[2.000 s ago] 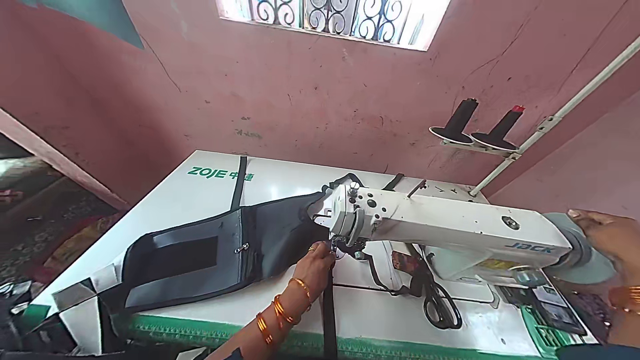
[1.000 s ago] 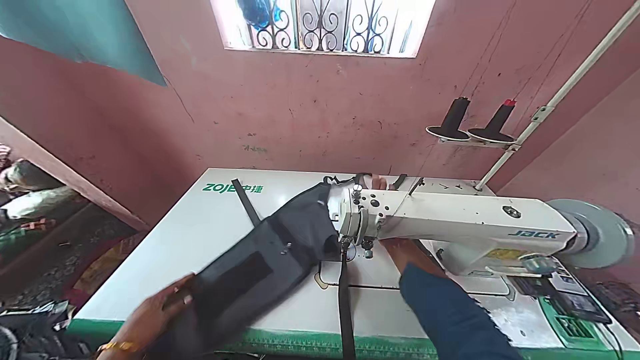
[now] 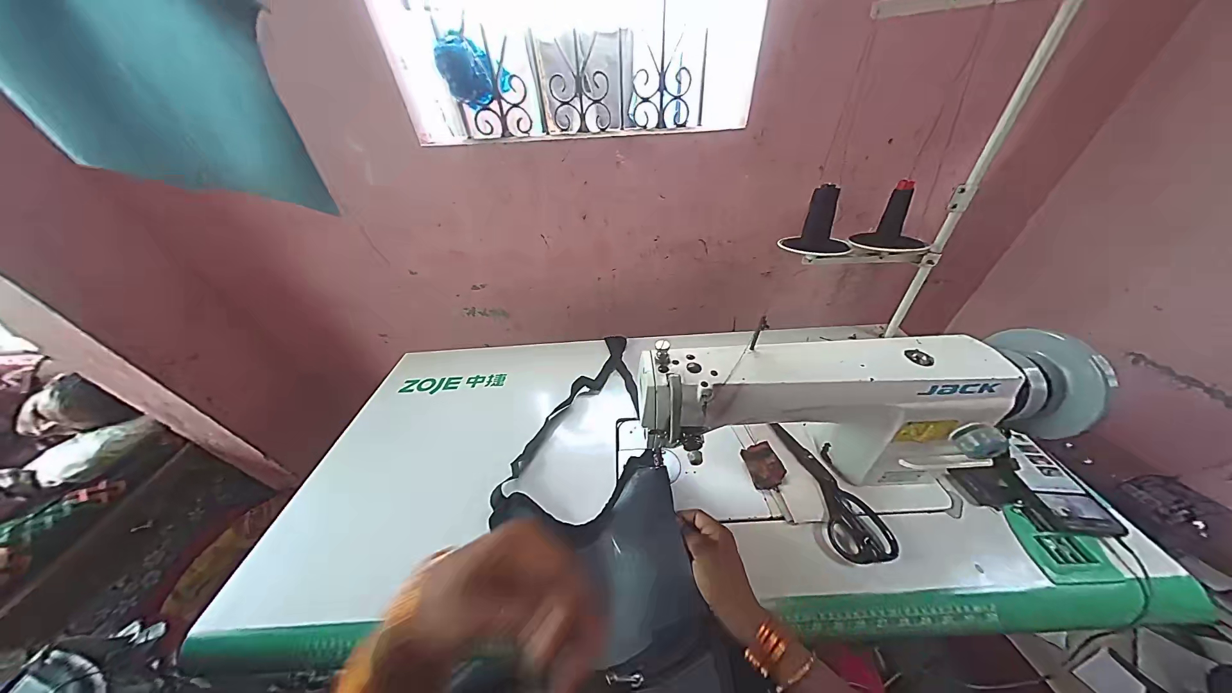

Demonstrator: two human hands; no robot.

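Observation:
A dark fabric piece (image 3: 640, 568) with a smooth sheen runs from the needle area of the white Jack sewing machine (image 3: 818, 385) down to the table's front edge. Its upper tip lies at the presser foot (image 3: 656, 450). A black strap (image 3: 553, 423) loops over the tabletop to the left of the needle. My right hand (image 3: 717, 563), with bangles at the wrist, pinches the right edge of the piece between thumb and fingers. Blurred by motion, my left hand (image 3: 520, 602) is over the left side of the piece; its grip cannot be made out. A small metal fitting (image 3: 626, 679) shows low on the piece.
Black-handled scissors (image 3: 857, 529) and a small reddish-brown block (image 3: 763, 465) lie right of the needle. Farther right are a phone-like device (image 3: 1078, 510) and a green tray (image 3: 1059, 549). Two dark thread cones (image 3: 820, 219) stand on a rack behind. Teal cloth (image 3: 164, 96) hangs upper left.
The dark piece, earlier stretched out to the left, now runs toward the front edge. My right hand has come out from behind the machine head to the piece's right edge.

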